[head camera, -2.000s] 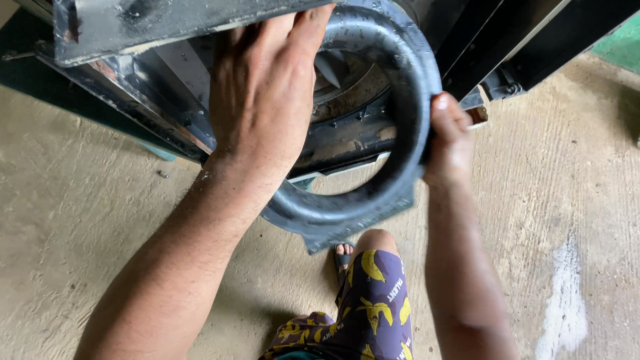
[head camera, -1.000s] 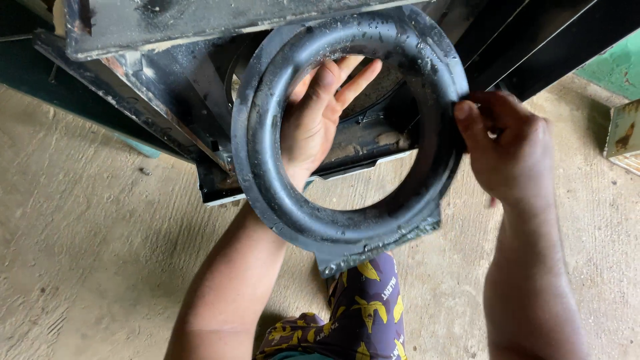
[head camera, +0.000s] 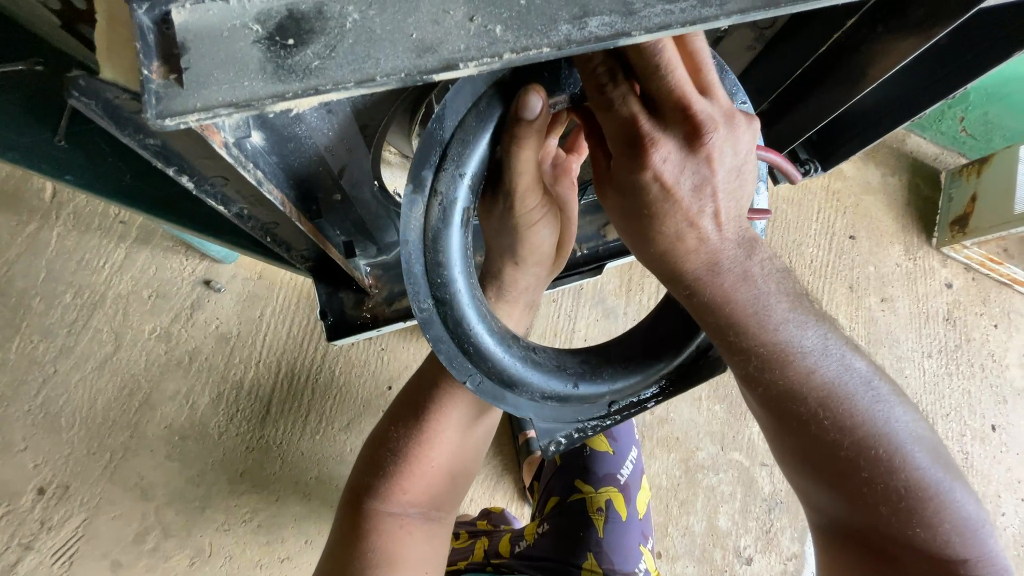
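A black ring-shaped shroud (head camera: 456, 264) with a broad round opening hangs tilted in front of a dark metal machine frame (head camera: 232, 176). Through the opening comes my left hand (head camera: 536, 168), its thumb and fingers at the ring's upper inner rim, gripping it. My right hand (head camera: 672, 144) lies over the upper right of the ring, its fingertips hidden under the edge of a dusty metal panel (head camera: 448, 48). Whether the right fingers grip the rim or only press on it cannot be told. Reddish tubing (head camera: 778, 162) shows just right of the right hand.
The dusty panel crosses the top of the view above both hands. Black metal rails (head camera: 864, 80) run to the upper right. A rusty light-coloured metal casing (head camera: 980, 196) stands on the concrete floor (head camera: 200, 400) at right. My leg in patterned shorts (head camera: 592, 504) is below the ring.
My right hand has left the ring's right edge and moved up and left to its top. My left hand, open inside the ring one second ago, has closed at the upper rim.
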